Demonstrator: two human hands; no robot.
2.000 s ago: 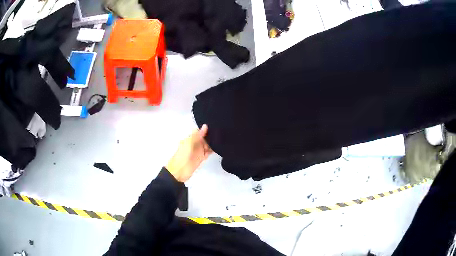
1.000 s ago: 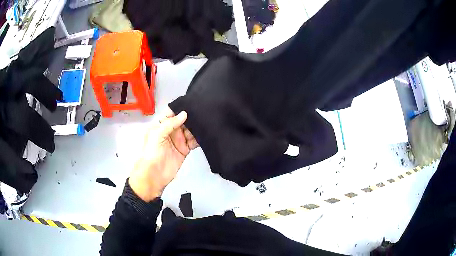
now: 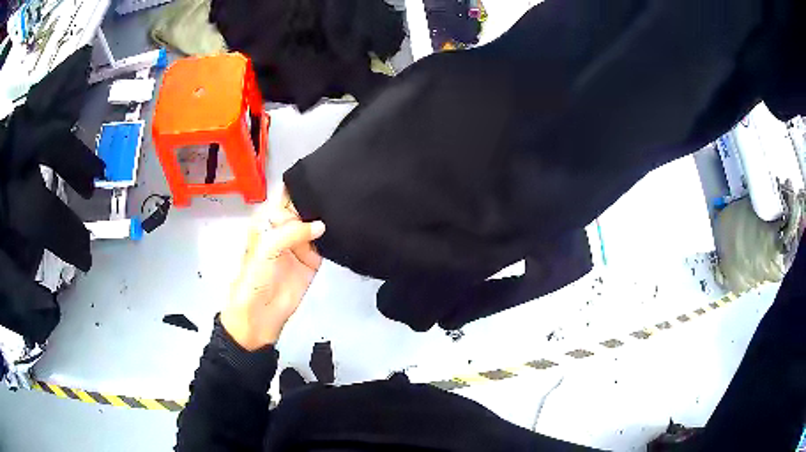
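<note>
A large black garment piece (image 3: 495, 150) stretches from the middle of the view up to the top right corner, with a folded part hanging below it and a small gap showing through. My left hand (image 3: 274, 274) pinches its left corner between thumb and fingers, palm partly turned up. My right hand is not visible; only the dark right sleeve shows at the lower right edge. The far end of the cloth runs to the upper right edge, and what holds it there cannot be seen.
An orange stool (image 3: 205, 101) stands on the floor at left. Black cloth pieces (image 3: 35, 194) hang at the left edge. A dark garment pile (image 3: 305, 44) lies beyond the stool. Yellow-black tape (image 3: 539, 363) crosses the floor. A white machine part (image 3: 762, 168) is at right.
My left hand has moved left and a little down with the cloth corner. The cloth has gone from flat to sagging, then smoother again, with a folded part hanging underneath.
</note>
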